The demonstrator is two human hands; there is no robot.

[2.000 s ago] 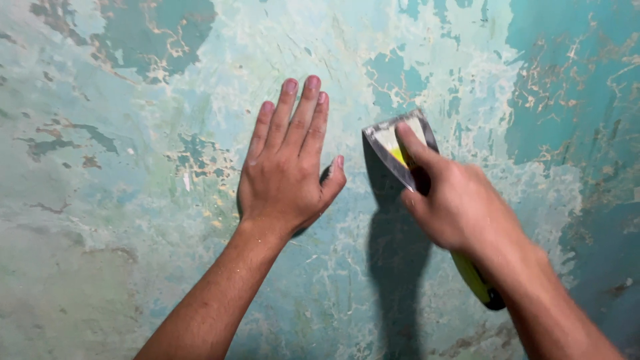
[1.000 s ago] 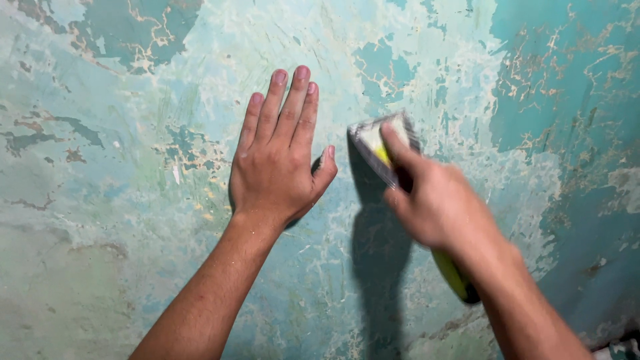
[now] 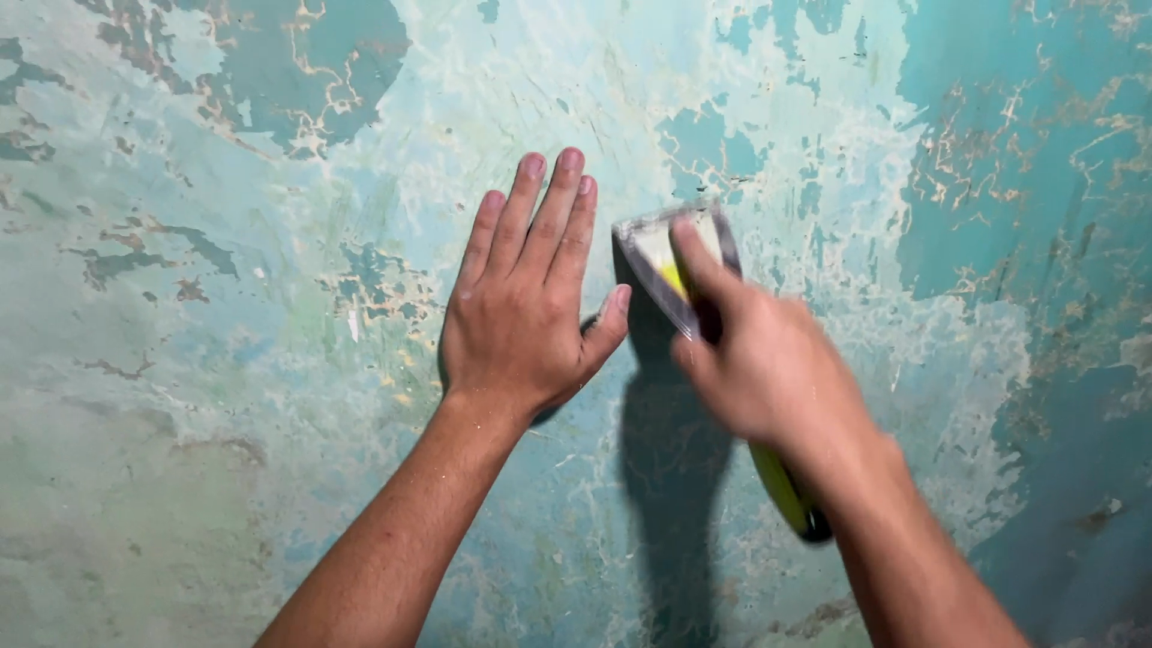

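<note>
My left hand point(image 3: 531, 301) lies flat on a painted wall point(image 3: 360, 540), back toward me, fingers pointing up and holding nothing. To its right, my right hand point(image 3: 765, 360) grips a putty knife point(image 3: 661, 256), a metal-bladed scraper with a yellow-green and black handle. One finger extends along the blade, whose wide edge is up at the wall surface. The handle's end shows below the hand, and its middle is hidden in my grasp. My right hand and the blade are slightly blurred.
Mottled pale blue-green paint covers the wall, with darker teal patches point(image 3: 972, 162) at the right and upper left. Thin cracks and flaked spots point(image 3: 378, 288) run through it. A dark shadow of my right hand and the tool falls on the wall between my forearms.
The putty knife, in my right hand, has shifted a little relative to the wall. My left hand stays flat at the same place on the wall.
</note>
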